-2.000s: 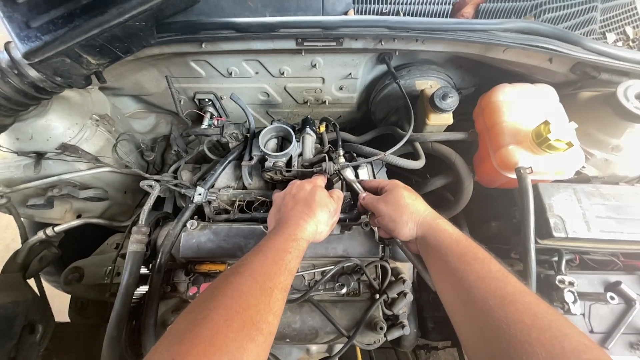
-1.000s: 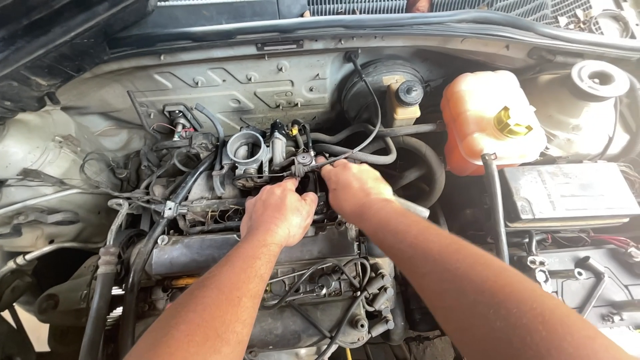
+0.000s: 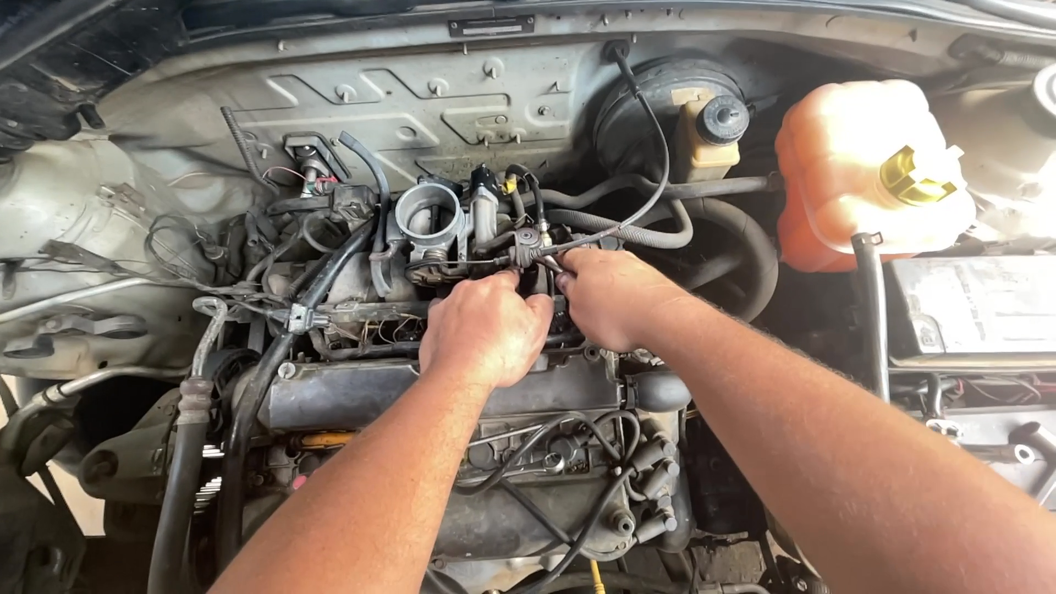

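My left hand (image 3: 487, 326) reaches in at the fuel pressure regulator (image 3: 526, 239), its fingertips just below it and partly hidden among the parts. On the right side of the same round fitting is my right hand (image 3: 615, 293), its thumb and forefinger around a dark, slim piece that I cannot identify. Left of the hands stands the open metal throttle body (image 3: 427, 213). A black cable (image 3: 652, 206) curves down from the firewall to the spot by my right fingertips. Whether my left fingers grip anything is hidden.
An orange-tinted coolant reservoir (image 3: 866, 181) with a yellow cap stands at the right, above the battery (image 3: 982, 305). The brake fluid reservoir (image 3: 708, 144) sits by the firewall. A ratchet wrench (image 3: 528, 469) lies on the engine below the hands, near black ignition leads (image 3: 606, 511).
Two seconds ago my right hand held a shiny metal tool at the fitting; that tool no longer shows plainly there. My left hand stays beside the same fitting. The view has shifted.
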